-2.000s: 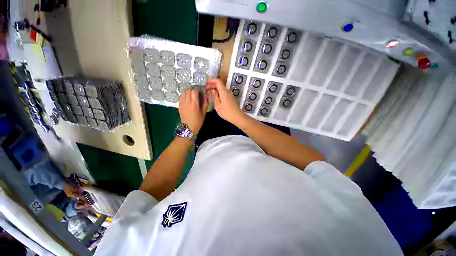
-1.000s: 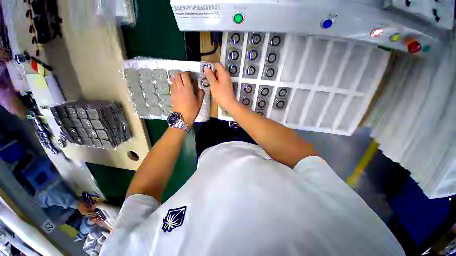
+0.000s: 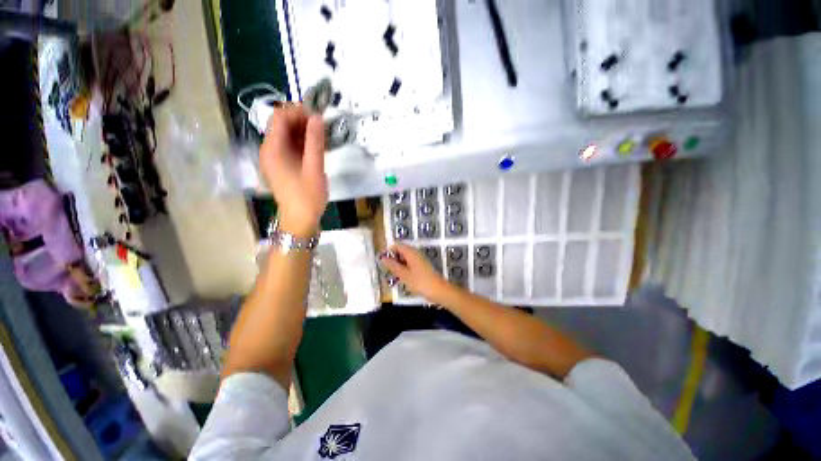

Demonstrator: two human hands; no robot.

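Note:
My left hand [image 3: 297, 162] is raised over the near left edge of the machine, blurred, with a small grey housing [image 3: 319, 94] at its fingertips. Another ringed part [image 3: 338, 131] shows beside it, near the white fixture plate [image 3: 360, 45]. My right hand [image 3: 412, 272] is at the left edge of the white compartment tray [image 3: 578, 270], fingertips pinched on a ringed housing [image 3: 388, 257]. Ringed housings fill cells on the tray's left side. The whitish blister tray [image 3: 358, 245] lies left of it, partly hidden by my left forearm.
The machine front has green, blue, red and yellow buttons [image 3: 507, 163]. A black stick [image 3: 502, 45] and a second fixture [image 3: 648, 54] are on its bed. A tall white tray stack [image 3: 729, 207] stands right. Filled trays [image 3: 187, 338] lie left. A person in pink [image 3: 45, 234] is far left.
My left hand has moved from the blister tray up to the machine's fixture. My right hand has moved to the compartment tray's lower left edge. The view has shifted to show more machine bed.

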